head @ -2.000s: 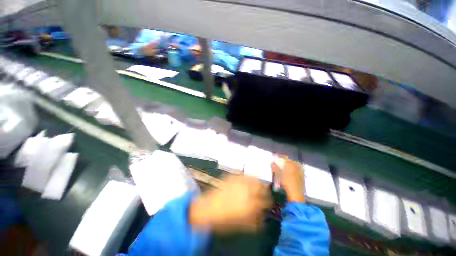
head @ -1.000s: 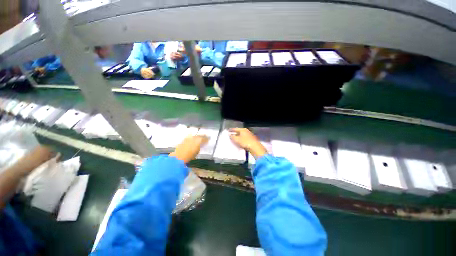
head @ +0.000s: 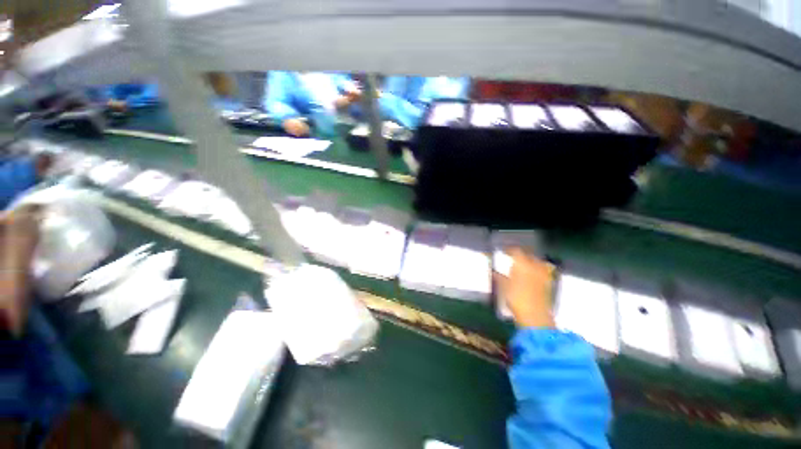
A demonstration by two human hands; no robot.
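Observation:
A close row of white boxes point(head: 583, 309) lies on the green conveyor belt point(head: 351, 188). Some boxes have a dark round spot. My right hand point(head: 529, 285), blurred, is over a box in the row at centre right, fingers down. Whether it grips anything cannot be told. My left hand is not in the picture. On the bench, left of centre, lie a thick white bundle in film point(head: 230, 373) and a crinkled clear bag with white contents point(head: 321, 314), beside the post. A small white corner point(head: 439, 445) shows at the bottom edge.
Stacked black trays point(head: 527, 175) with white-faced devices stand across the belt. A grey post point(head: 230, 167) and overhead beam point(head: 439, 44) cross the view. Loose white pieces point(head: 156, 316) and a translucent bag point(head: 75, 241) lie at left, near another person's arm point(head: 16, 263). Workers sit opposite.
My left hand has left the picture. My right hand has moved right along the row. The view has shifted, showing more of the bagged bundles. The neighbour's arm at left has moved back.

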